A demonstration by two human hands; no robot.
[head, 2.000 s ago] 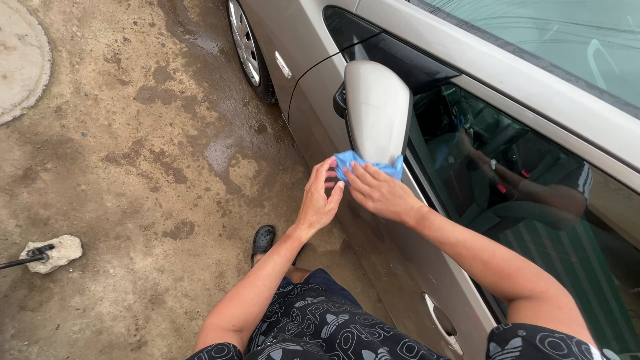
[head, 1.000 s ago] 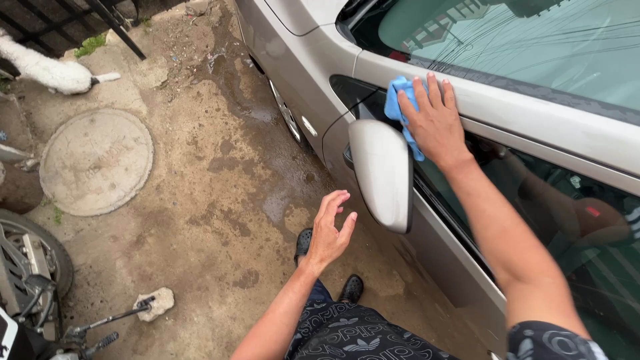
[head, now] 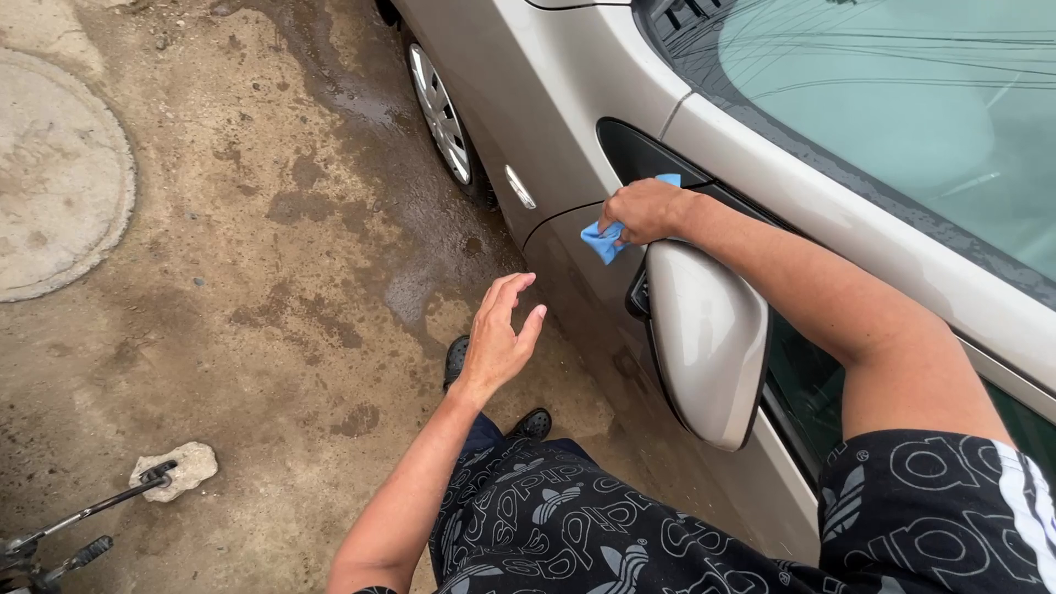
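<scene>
My right hand (head: 648, 212) grips a blue cloth (head: 605, 242) just in front of the side mirror (head: 709, 338) of a silver-beige car (head: 528, 99). Part of the cloth hangs below my fingers against the top of the front door, and another bit shows above the hand by the black corner trim (head: 639, 153). My right forearm passes over the top of the mirror housing. My left hand (head: 501, 334) is held in the air over the wet ground, left of the mirror, fingers apart and holding nothing.
The front wheel (head: 440, 115) and a side marker lamp (head: 520, 186) lie ahead of the door. Wet concrete ground (head: 272, 330) runs along the car. A round concrete cover (head: 58, 173) is at the left; a metal stand rests on a stone (head: 186, 470) at lower left.
My right hand with the cloth has gone from the mirror's lower end, to the windshield pillar, to the door ahead of the mirror. My left hand has come away from the mirror.
</scene>
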